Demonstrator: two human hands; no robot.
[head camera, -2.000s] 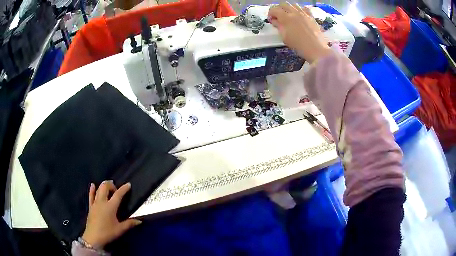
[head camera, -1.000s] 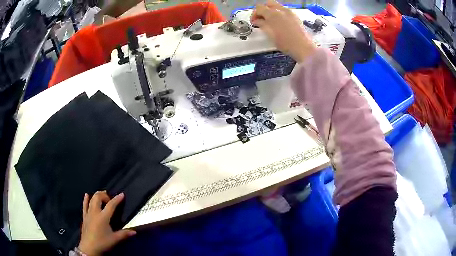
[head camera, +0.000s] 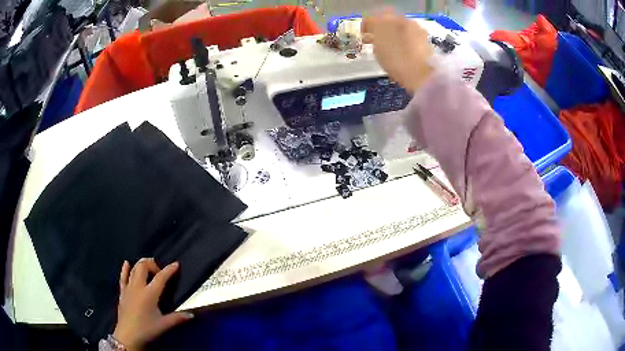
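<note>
A black fabric panel (head camera: 130, 212) lies flat on the left of the white machine table. My left hand (head camera: 145, 301) rests on its lower edge, fingers spread and slightly bent, thumb off to the right. My right hand (head camera: 397, 46) is raised over the top of the white sewing machine (head camera: 308, 65), beside the small metal winder parts; it is blurred, and its fingertips and any thing in them cannot be made out. The needle area (head camera: 223, 164) stands to the right of the panel, with no fabric under it.
A pile of small black-and-white labels (head camera: 356, 168) lies below the control panel. Snips (head camera: 436, 184) lie right of it. An orange-red bin (head camera: 116, 65) stands behind. Blue bins (head camera: 531, 120) stand at right, one with white sheets (head camera: 582, 233). A blue apron is below the table edge.
My right hand stays over the machine top, now more blurred and slightly shifted. The view has moved a little. The panel and my left hand stay in place.
</note>
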